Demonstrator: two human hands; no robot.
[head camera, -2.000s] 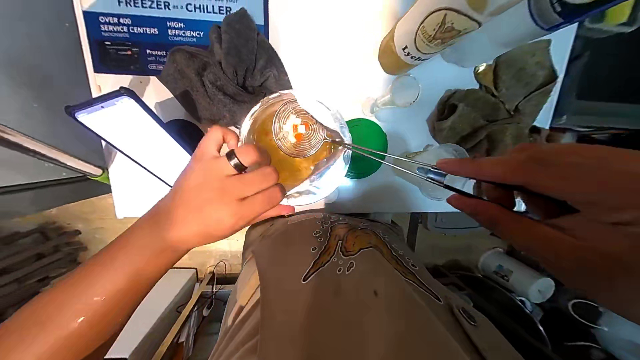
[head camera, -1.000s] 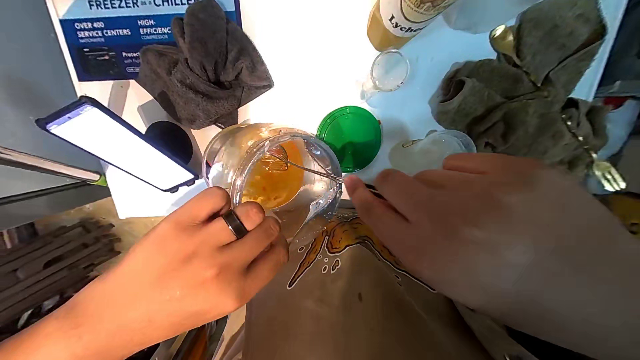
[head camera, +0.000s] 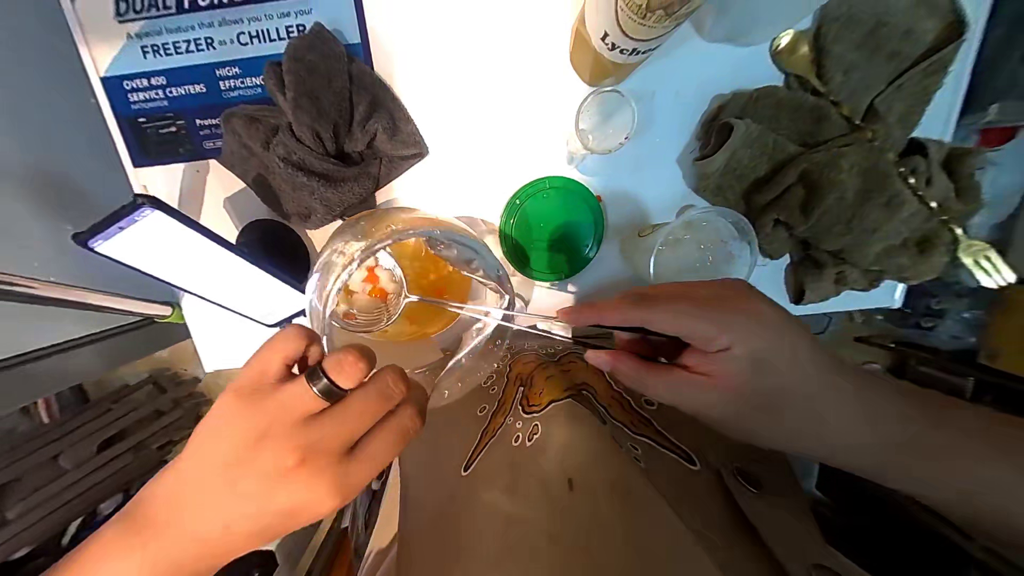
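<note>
My left hand (head camera: 320, 432), a dark ring on one finger, grips the near left side of a clear pitcher (head camera: 488, 280) tilted on its side. Amber liquid (head camera: 436, 288) with small bits lies inside it. My right hand (head camera: 680, 352) holds the dark handle of a wire coil strainer spoon (head camera: 400, 298), whose round head is inside the pitcher's mouth. White and orange pieces (head camera: 372, 284) rest in the coil. A round green lid (head camera: 552, 228) lies just beyond the pitcher, to its right.
Around the pitcher are a propped phone (head camera: 196, 260), a crumpled dark grey cloth (head camera: 328, 136), a small clear cup (head camera: 606, 122), a clear container (head camera: 704, 246) and a bottle (head camera: 624, 40). Farther right, a gold spoon (head camera: 796, 56) and fork (head camera: 984, 260) lie with a brown cloth (head camera: 848, 192).
The pitcher has tipped toward me since the oldest frame. A second ago the coil head held no clear load; now pieces fill it. My right hand has moved back to the right.
</note>
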